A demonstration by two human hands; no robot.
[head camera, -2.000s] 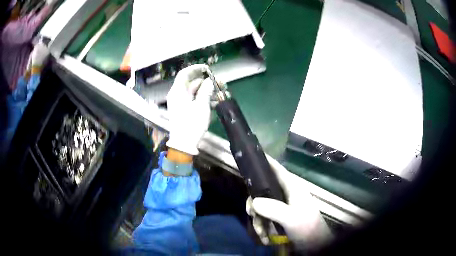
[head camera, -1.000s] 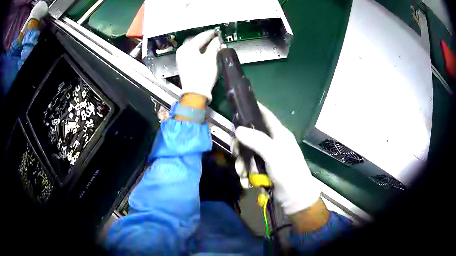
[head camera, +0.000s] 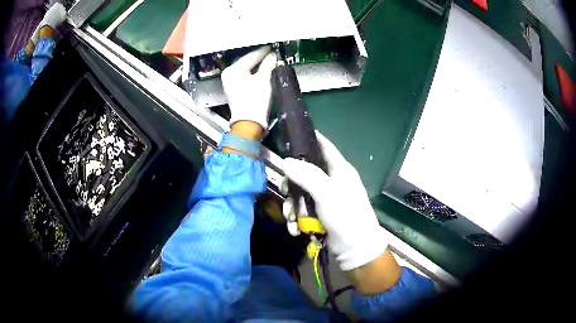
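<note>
A white-silver metal chassis [head camera: 271, 19] lies on the green surface, its open end facing me. A green circuit board [head camera: 319, 50] shows inside the opening. My gloved left hand [head camera: 247, 88] is at the opening, thumb and finger pinched near the screwdriver's tip; whether they hold a small part cannot be told. My gloved right hand [head camera: 335, 195] grips the black electric screwdriver [head camera: 294, 117], which points into the opening. Its bit end is mostly hidden by my left fingertips. A yellow collar and cable show at its rear.
A second metal box [head camera: 480, 120] with fans at its near end lies right. A black parts tray [head camera: 151, 148] at left holds silver-white pieces [head camera: 95, 161] and tiny brassy screws [head camera: 44, 227]. A metal rail [head camera: 151, 76] runs between. Another person's gloved hand [head camera: 52, 17] is upper left.
Both hands and the screwdriver have moved up in the picture, with the tip now at the opening. The chassis appears higher and less tilted. The view has shifted.
</note>
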